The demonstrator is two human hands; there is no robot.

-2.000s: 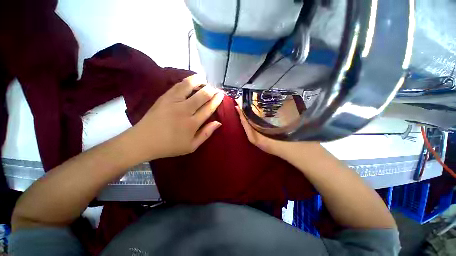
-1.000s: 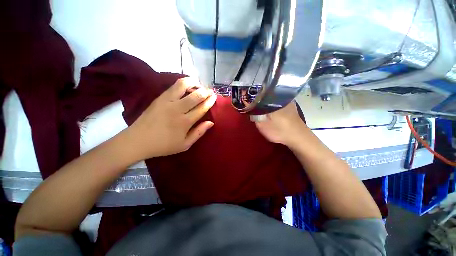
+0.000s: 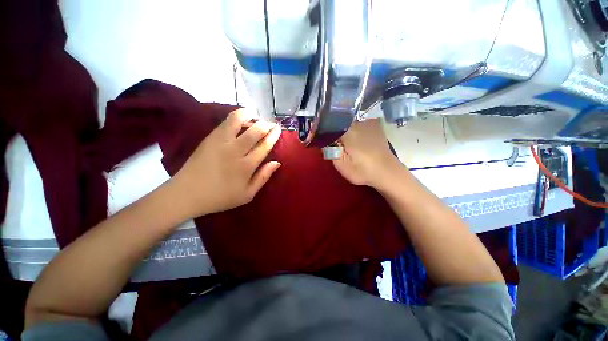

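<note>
A dark red garment piece [image 3: 300, 206] lies under the head of a white sewing machine [image 3: 453, 40] and hangs over the table's front edge. My left hand [image 3: 230, 163] lies on the cloth left of the needle area, fingertips close to the presser foot [image 3: 288, 124]. My right hand [image 3: 363, 156] is on the cloth's right side, its fingers partly hidden behind the shiny curved guard [image 3: 341, 73]. A pale band [image 3: 331, 152] is on a right finger. Whether either hand pinches the cloth is hard to see.
More maroon cloth [image 3: 63, 126] lies at the left. A printed ruler strip [image 3: 170, 248] runs along the table's front edge. A small dark tool [image 3: 541, 193] and an orange-red cord [image 3: 557, 180] are at the right end. Blue crates [image 3: 547, 243] stand below right.
The view has shifted, so the machine head and guard appear further left and more of the machine's right side shows. My right hand's banded finger has come into view. My left hand has barely moved.
</note>
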